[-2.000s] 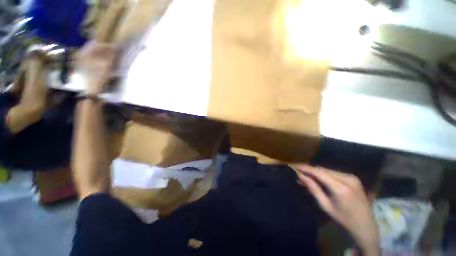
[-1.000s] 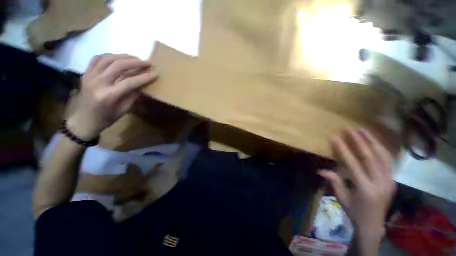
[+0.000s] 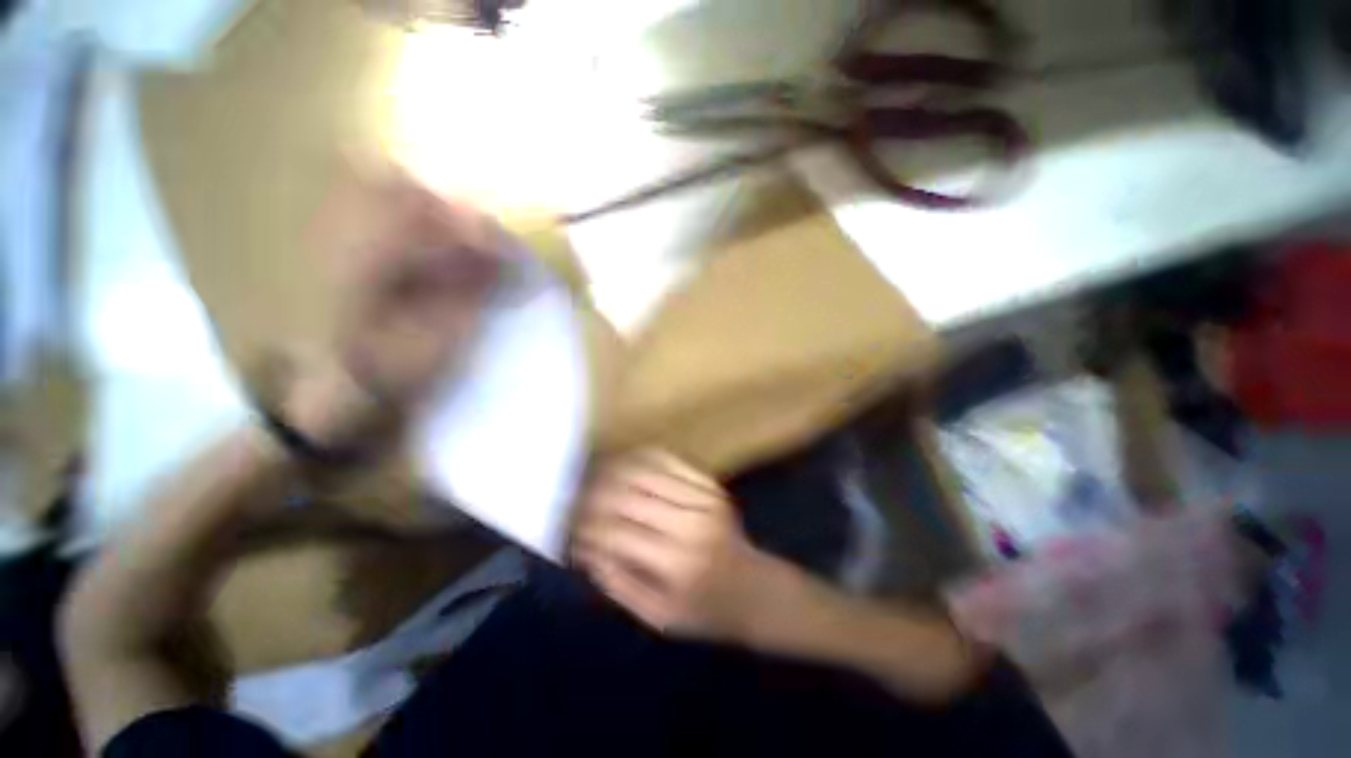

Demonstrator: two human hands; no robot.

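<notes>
A tan panel [image 3: 785,326] lies across the machine table and hangs over its front edge. Part of it is turned over, showing its white back [image 3: 511,422] between my hands. My left hand [image 3: 408,304], strongly blurred, is on the panel beside that white flap; whether its fingers grip is unclear. My right hand [image 3: 652,541] is curled shut on the panel at its near edge, just right of the white flap's lower tip. Dark red-handled shears [image 3: 926,126] lie beyond the panel, blades pointing left towards the bright lamp spot.
The white table [image 3: 1037,222] runs to the right. Dark machine parts [image 3: 482,15] show at the top. Tan and white cut pieces [image 3: 319,696] lie below the table at left. Below right are a printed white bag [image 3: 1037,452], a pinkish bundle [image 3: 1111,607] and a red bundle [image 3: 1304,333].
The view has swung right. My right hand has moved from the panel's right part inward, closer to my left hand. The panel is now partly folded over, its white back showing.
</notes>
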